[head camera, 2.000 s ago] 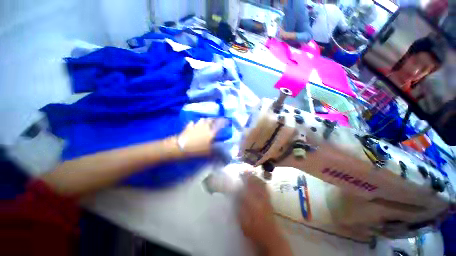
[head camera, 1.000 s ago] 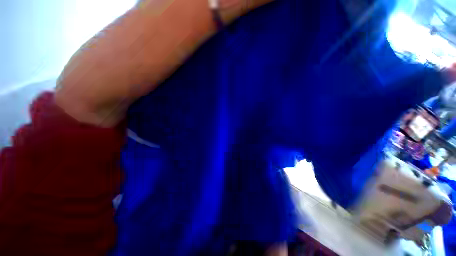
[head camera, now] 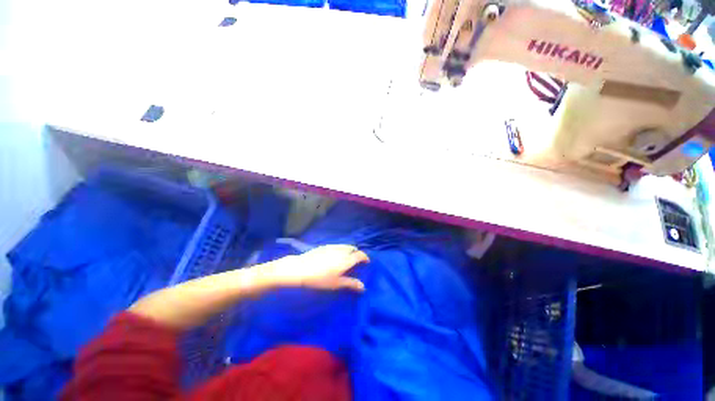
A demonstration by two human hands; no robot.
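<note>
A bright blue garment (head camera: 415,321) hangs in a heap below the front edge of the machine table, at the wearer's lap. My left hand (head camera: 333,266) lies over its upper left part, with thumb and fingers apart; whether it grips any cloth cannot be told. My right hand is not in view. The cream sewing machine (head camera: 564,70) with HIKARI lettering stands on the white table (head camera: 259,102) at the upper right, with no blue cloth at its needle.
A blue lattice crate (head camera: 205,239) holding blue garments (head camera: 94,251) is under the table at the left. Another blue crate (head camera: 541,337) is below at the right. Small snips (head camera: 513,137) lie on the machine bed. A control panel (head camera: 676,223) is at the table's right front.
The blue garment, first on the table and then raised across the view, is now down at the lap. My left hand has come down with it. My right hand has left the view.
</note>
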